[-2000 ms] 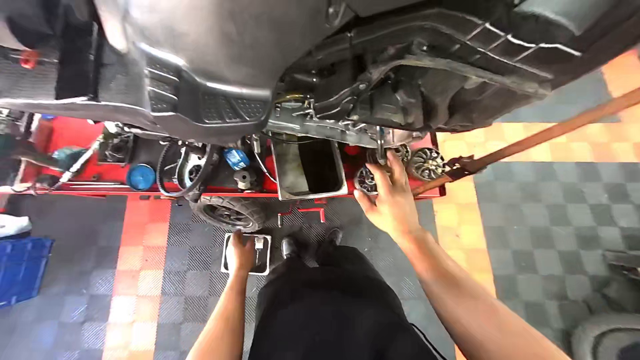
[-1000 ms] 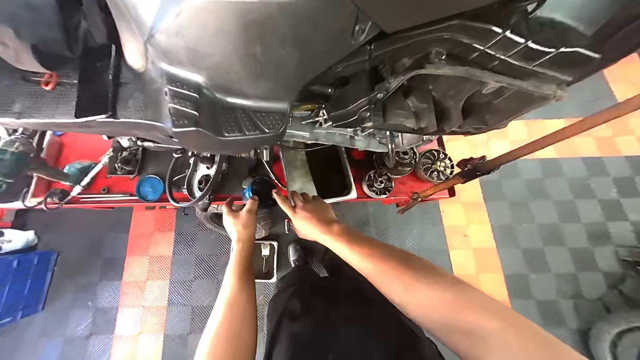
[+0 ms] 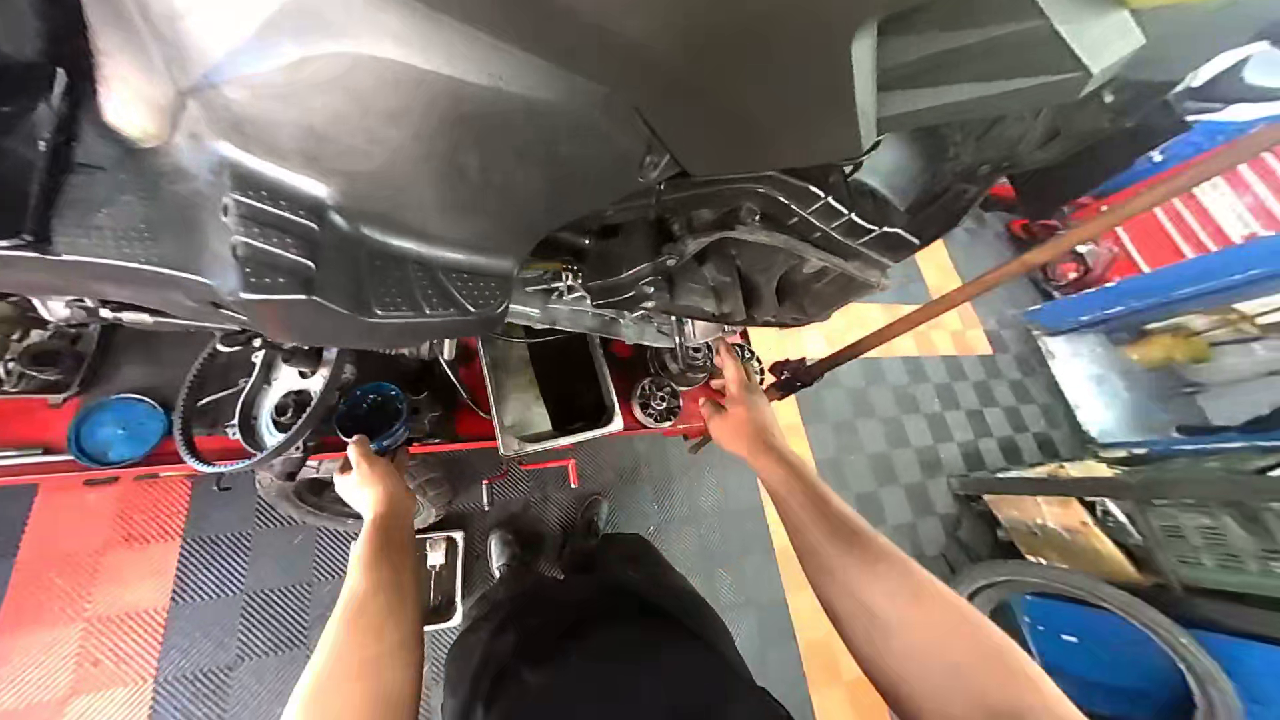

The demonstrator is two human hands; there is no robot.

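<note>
My left hand (image 3: 375, 482) holds a round blue tub (image 3: 372, 412) of dark content, tipped toward me, near the red lift's front edge. A blue lid (image 3: 118, 430) lies farther left, beside a toothed drive belt (image 3: 187, 405) and a metal casing (image 3: 290, 405). My right hand (image 3: 742, 408) reaches up with its fingers apart at a metal part (image 3: 698, 345) under the scooter's bodywork (image 3: 420, 170); whether a finger touches it cannot be told. Slotted metal discs (image 3: 657, 401) lie just left of that hand. A metal pan (image 3: 553, 440) stands between my hands.
A rusty bar (image 3: 1000, 285) slants up to the right from the lift's edge. Below the lift are a wheel (image 3: 320, 495), a red handle (image 3: 548, 466) and a metal tray (image 3: 458, 590) holding a brush (image 3: 435, 560). A tire (image 3: 1120, 590) and a loaded shelf stand at the right.
My right hand has left the blue tub and moved right to the metal part under the scooter. My left hand has kept hold of the tub. The view has swung to the right.
</note>
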